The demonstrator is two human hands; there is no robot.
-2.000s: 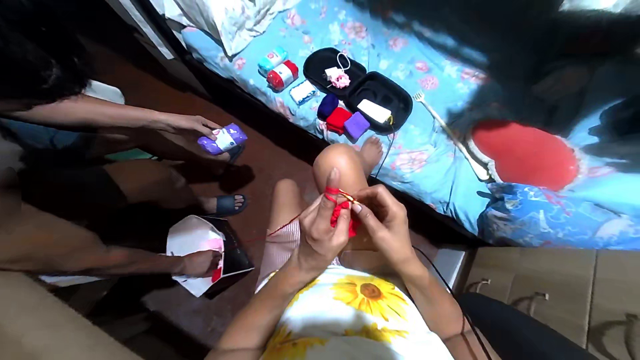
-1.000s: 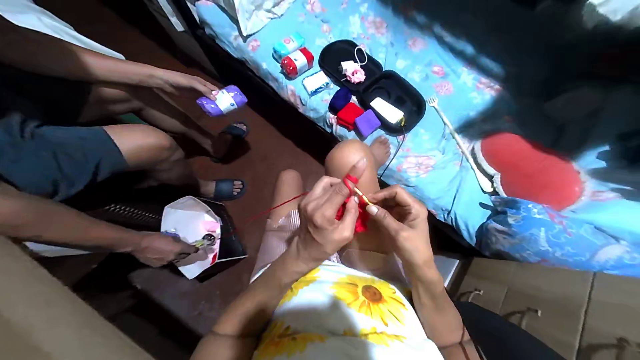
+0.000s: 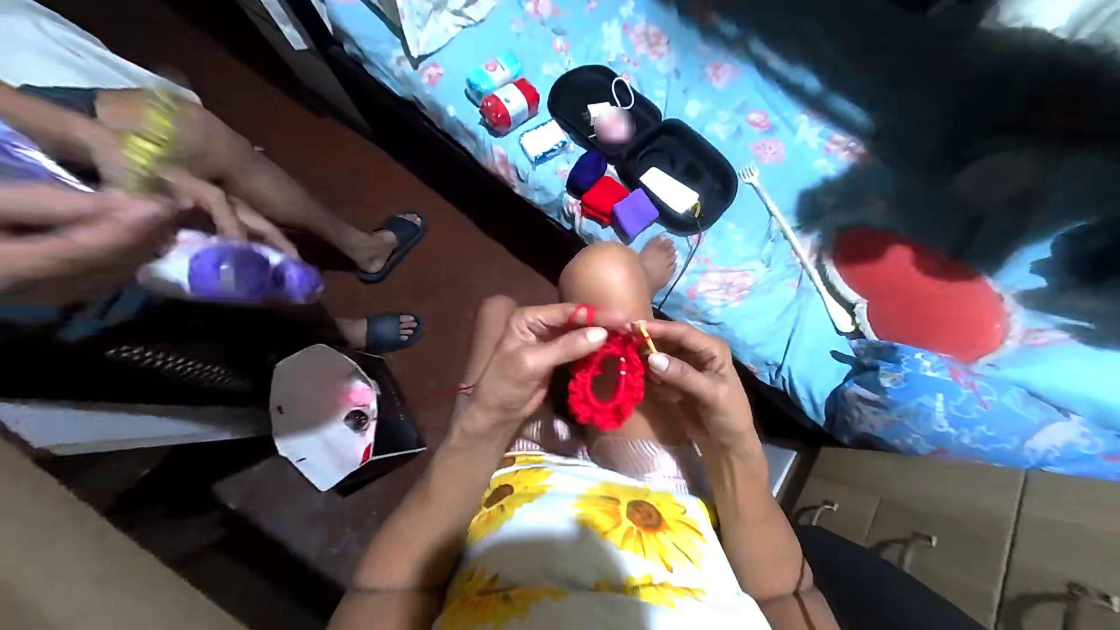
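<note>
A ring of red crochet work [image 3: 605, 385] hangs between my hands above my lap. My left hand [image 3: 534, 354] pinches its upper left edge, with red yarn [image 3: 584, 315] looped over a finger. The yellow crochet hook [image 3: 646, 338] sits between the thumb and fingers of my right hand [image 3: 700, 372], its tip at the top of the ring. A thin strand of the yarn runs off left past my left wrist. The hook's tip is partly hidden by my fingers.
On the flowered bed [image 3: 717, 284] lie an open black case [image 3: 700, 166], a red yarn skein [image 3: 509, 105], small yarn bundles [image 3: 604, 199] and a back scratcher [image 3: 796, 245]. At left, another person's hands [image 3: 219, 206] are near purple yarn [image 3: 236, 271], above an open box [image 3: 319, 420].
The red ring now hangs in plain sight below my fingers, where my hands mostly covered it before. The other person's lower hand has left the box, and the purple yarn has moved lower.
</note>
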